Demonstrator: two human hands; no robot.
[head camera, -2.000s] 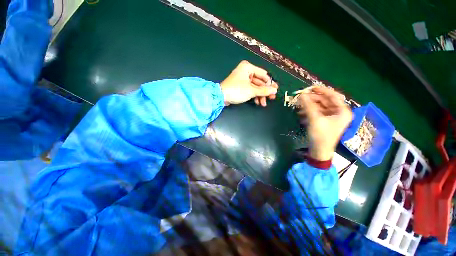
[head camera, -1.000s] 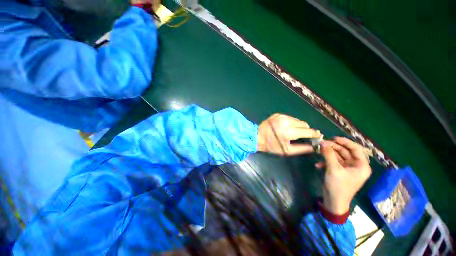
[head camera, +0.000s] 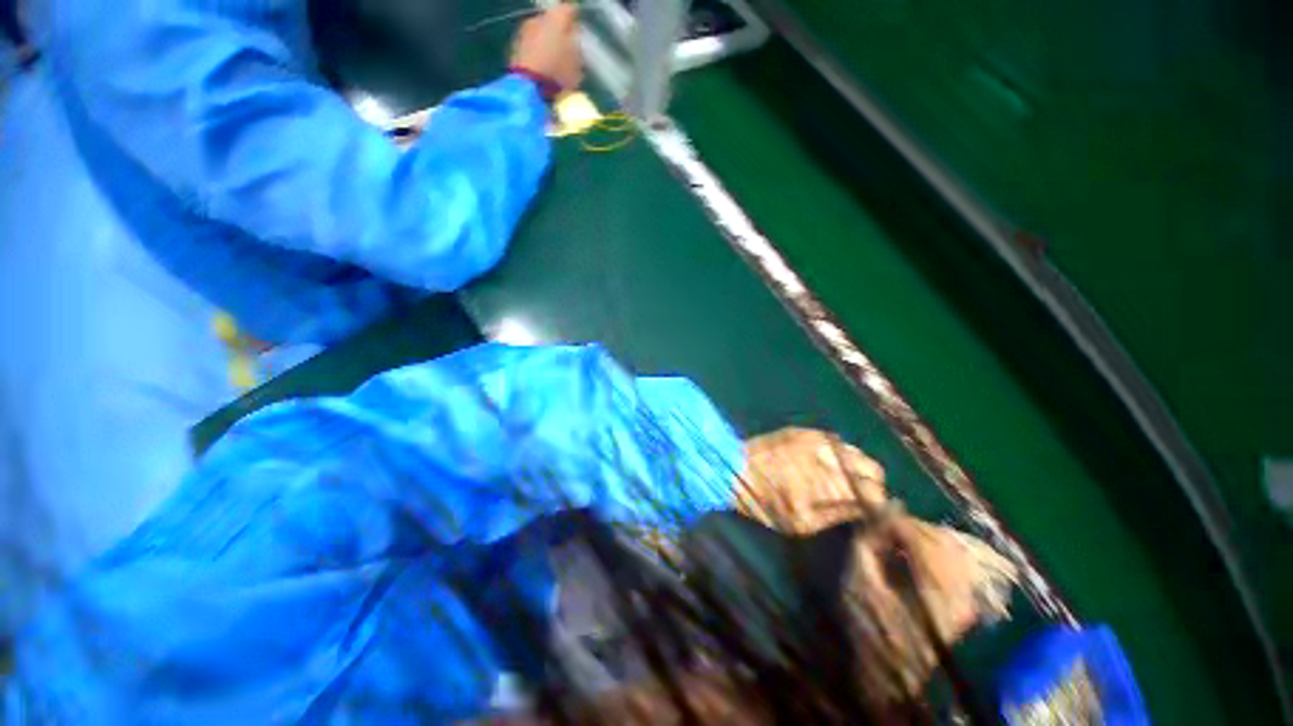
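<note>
My left hand (head camera: 811, 477) and my right hand (head camera: 929, 567) are close together over the dark green bench (head camera: 624, 270), low and right of centre. Both are blurred and partly covered by dark hair strands. Their fingertips are hidden, so I cannot tell whether they hold a part. Cream leaded parts (head camera: 998, 579) show just right of my right hand, by the bench edge. The blue parts bin (head camera: 1127, 684), with cream bits inside, is cut off by the bottom edge.
A neighbour in a blue smock (head camera: 326, 170) is at the upper left, with a hand (head camera: 550, 51) by a pale-framed unit (head camera: 726, 46) at the top. A yellow wire loop (head camera: 608, 135) lies below that hand. The worn metal edge (head camera: 837, 341) runs diagonally beside the green belt (head camera: 964, 326).
The view has swung left, so the bin sits lower and the compartment tray and white sheet are out of view. My hands, apart at first, have come together. More of the neighbour shows.
</note>
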